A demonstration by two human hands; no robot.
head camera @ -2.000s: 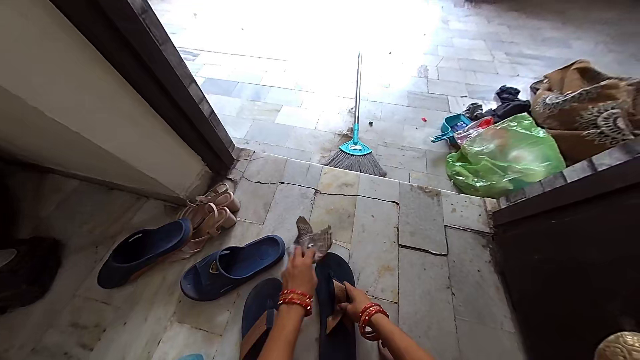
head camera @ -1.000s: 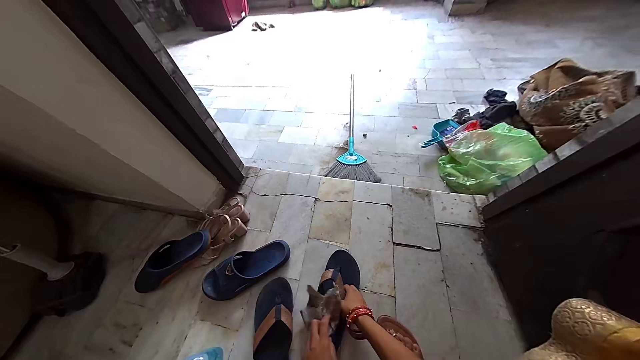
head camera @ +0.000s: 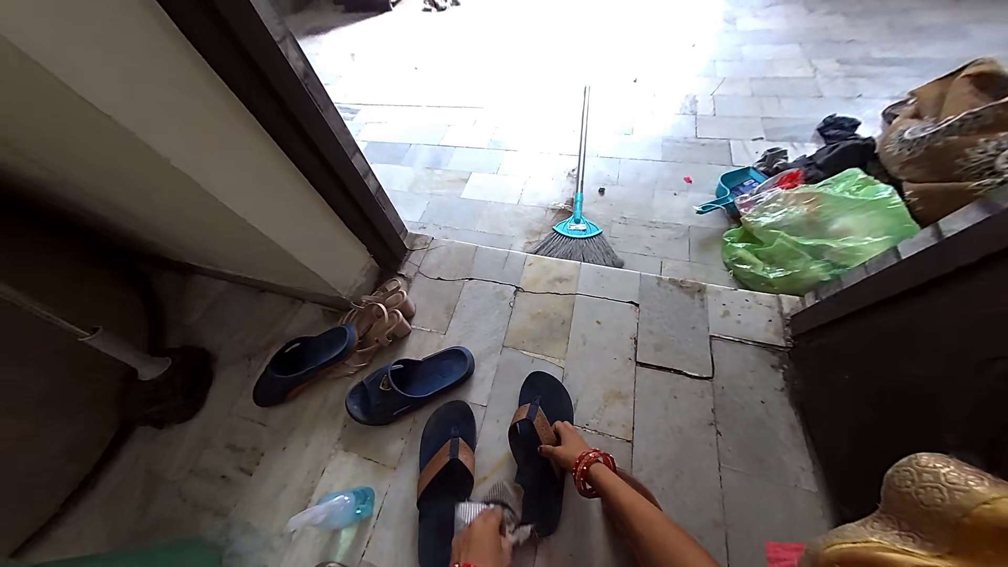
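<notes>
My right hand, with red bangles at the wrist, grips the tan strap side of a dark blue flip-flop. My left hand holds a crumpled grey striped cloth low between the two flip-flops, against the heel part of the right one. The other flip-flop, also with a tan strap, lies to the left, sole down. A pair of navy rubber slides, one nearer and one farther left, rests beside beige strappy sandals. A spray bottle with blue liquid lies at the lower left.
Beyond the doorway step lie a broom with a turquoise head, a blue dustpan, a green plastic bag and a brown patterned cloth bundle. A door frame stands left; a gold-coloured object is lower right.
The cloth has moved from the flip-flop's strap area down toward its heel, with my left hand on it. My right hand stays at that flip-flop. More of the spray bottle is in view.
</notes>
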